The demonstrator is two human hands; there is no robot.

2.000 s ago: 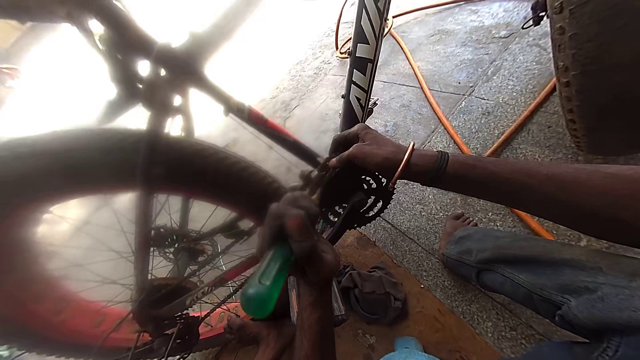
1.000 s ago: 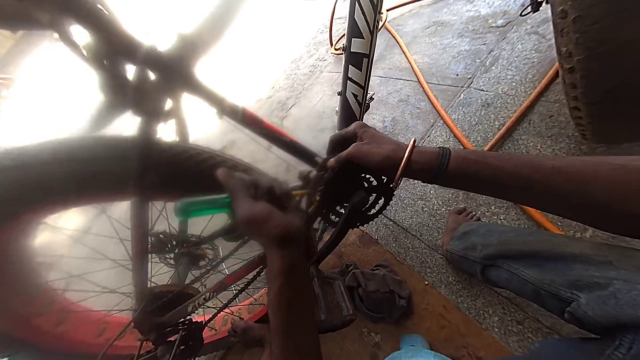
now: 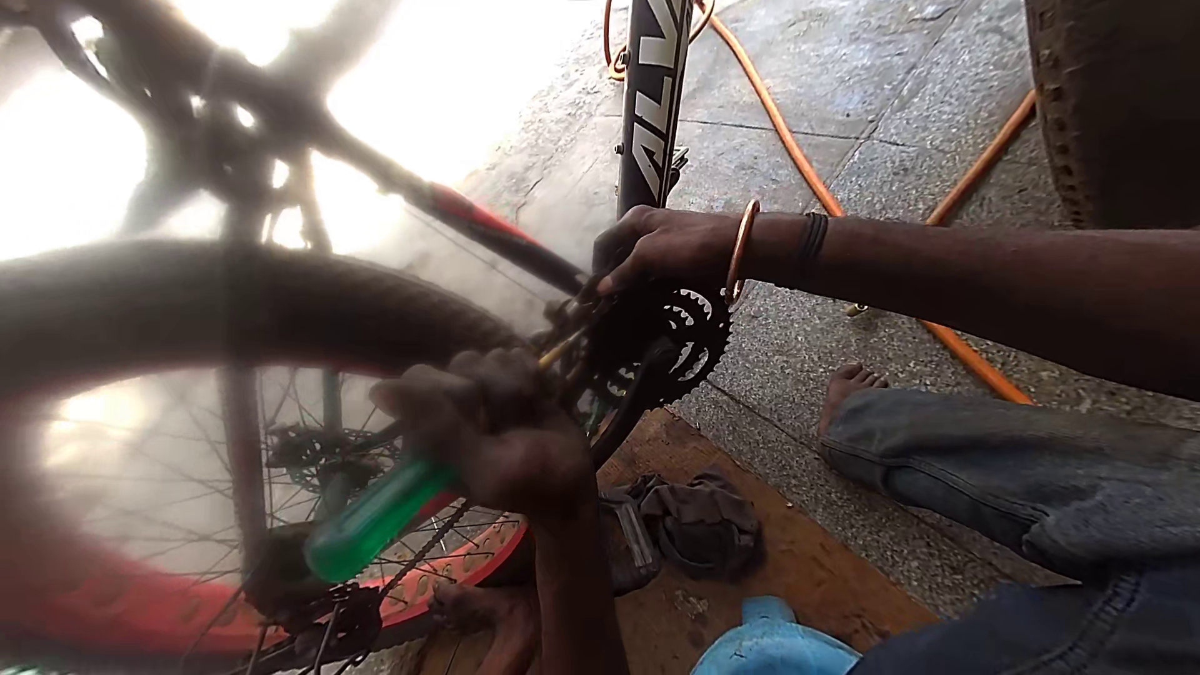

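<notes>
A bicycle with a dark frame (image 3: 652, 122) and a red-rimmed wheel fills the left and middle of the view. My right hand (image 3: 656, 246), with a copper-coloured bangle at the wrist, curls over the frame by the bottom bracket, just above the chainrings (image 3: 698, 342); its fingertips are partly hidden. Left of the crank, my left hand (image 3: 497, 431) is closed round a tool with a green translucent handle (image 3: 375, 525). The handle points down and left, in front of the spokes. A thin yellow piece (image 3: 561, 349) shows between this fist and the bottom bracket. The fist is blurred.
A fat tyre (image 3: 1097, 112) stands at the upper right. An orange hose (image 3: 778, 112) crosses the stone floor. Below the crank, a dark cloth (image 3: 703, 525) lies on a brown board (image 3: 797, 572), beside a pedal (image 3: 633, 544). A light-blue object (image 3: 773, 647) is at the bottom edge.
The green handle has swung from below my left hand, to level at its left, and now slants down-left. My left hand has shifted and turned with it. My right hand has stayed by the bottom bracket.
</notes>
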